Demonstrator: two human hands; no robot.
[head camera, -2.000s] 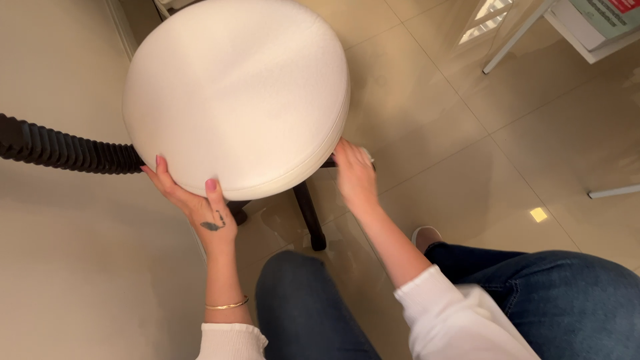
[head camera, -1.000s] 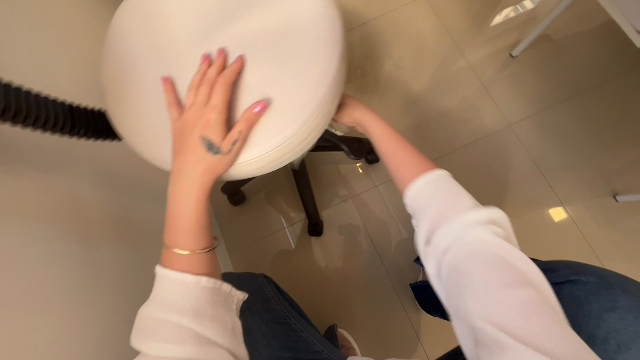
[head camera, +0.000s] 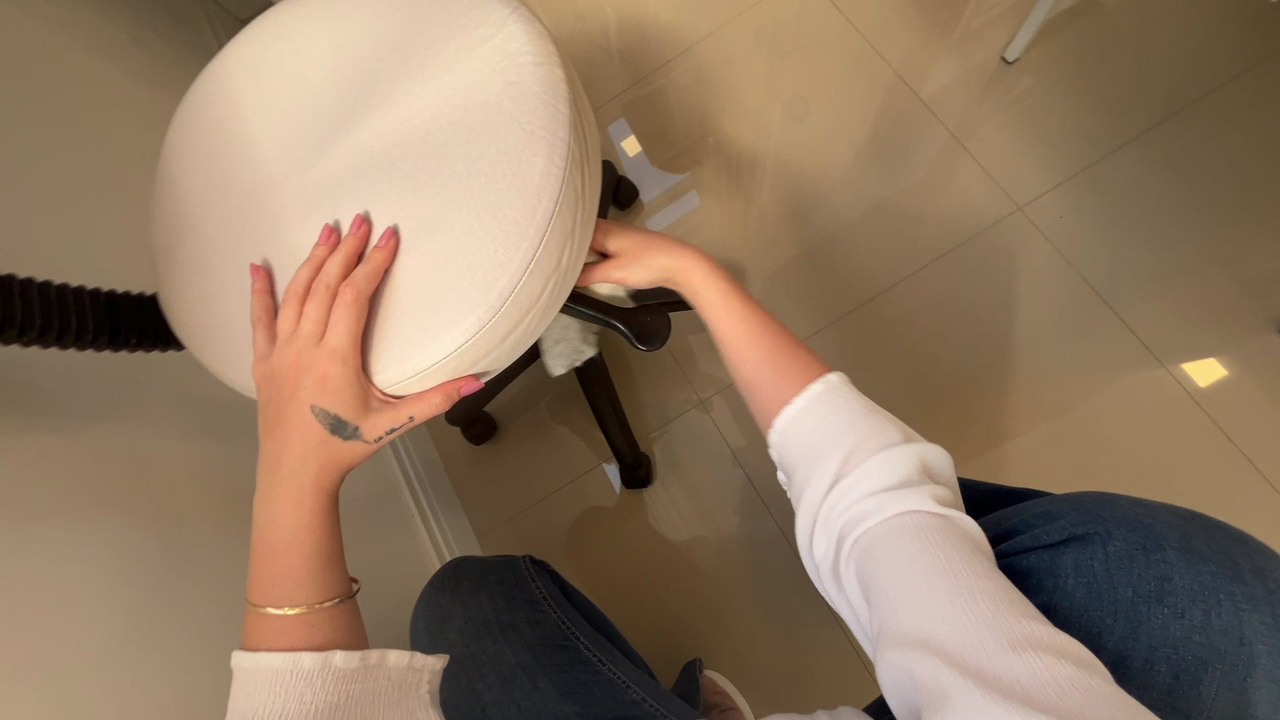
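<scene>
A round padded stool seat in white upholstery (head camera: 400, 130) fills the upper left, tilted in view. My left hand (head camera: 325, 350) lies on its top near the lower edge, fingers spread and the thumb along the rim. At the seat's right side, my right hand (head camera: 640, 258) reaches to the underside, its fingertips hidden under the rim; what they touch cannot be seen. Just below that hand a black lever or arm with a rounded end (head camera: 645, 325) sticks out. A pale furry cloth-like piece (head camera: 568, 345) shows beneath the seat, above the black base leg (head camera: 610, 415).
A black ribbed hose (head camera: 85, 313) runs behind the seat at the left, against the wall (head camera: 100, 520). Casters (head camera: 480, 428) on the base stand on glossy floor tiles (head camera: 900, 350). A white furniture leg (head camera: 1028, 30) is at the top right. My knees are close below.
My left hand was at the seat's lower edge two seconds ago and has since come onto its top. The right hand stays by the right side, now reaching under the rim.
</scene>
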